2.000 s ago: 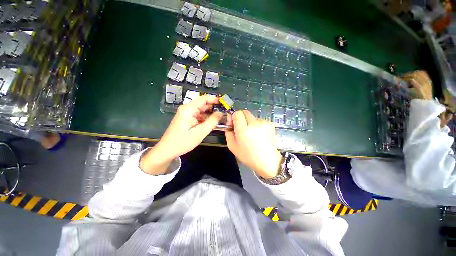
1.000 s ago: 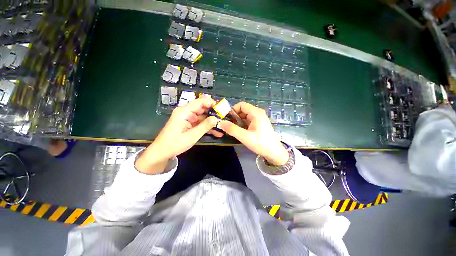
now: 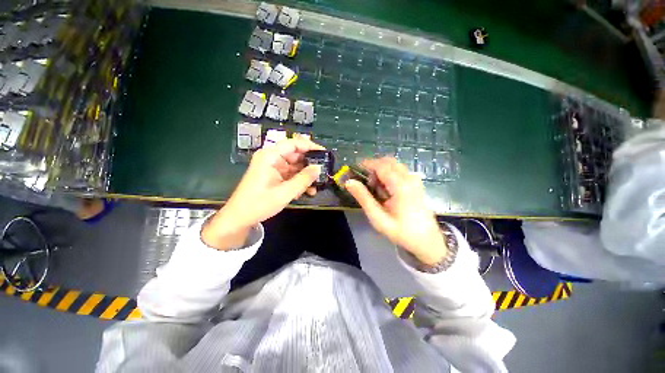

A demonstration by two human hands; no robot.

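My left hand [image 3: 273, 178] holds a small black housing [image 3: 319, 166] by its edge, its open inside turned up. My right hand [image 3: 390, 197] is just to the right and grips a small battery with a yellow edge [image 3: 341, 175] between thumb and fingers. A thin line runs between the battery and the housing; whether it joins them is too small to tell. Dark material shows under the right fingers; I cannot tell what it is. The blister tray [image 3: 379, 95] lies beyond my hands, with silver-grey batteries [image 3: 277, 107] in its left pockets.
Stacked blister trays [image 3: 73, 95] stand at the far left. A pale rail [image 3: 503, 71] crosses behind the tray. A small black unit [image 3: 478, 36] sits on the green belt beyond. At right are a tray of dark units [image 3: 583, 156] and another person's sleeve [image 3: 638, 197].
My right hand has moved right, away from my left, with the battery now beside the housing instead of above it. The housing's inside now shows. The neighbouring person's hand has left the dark tray.
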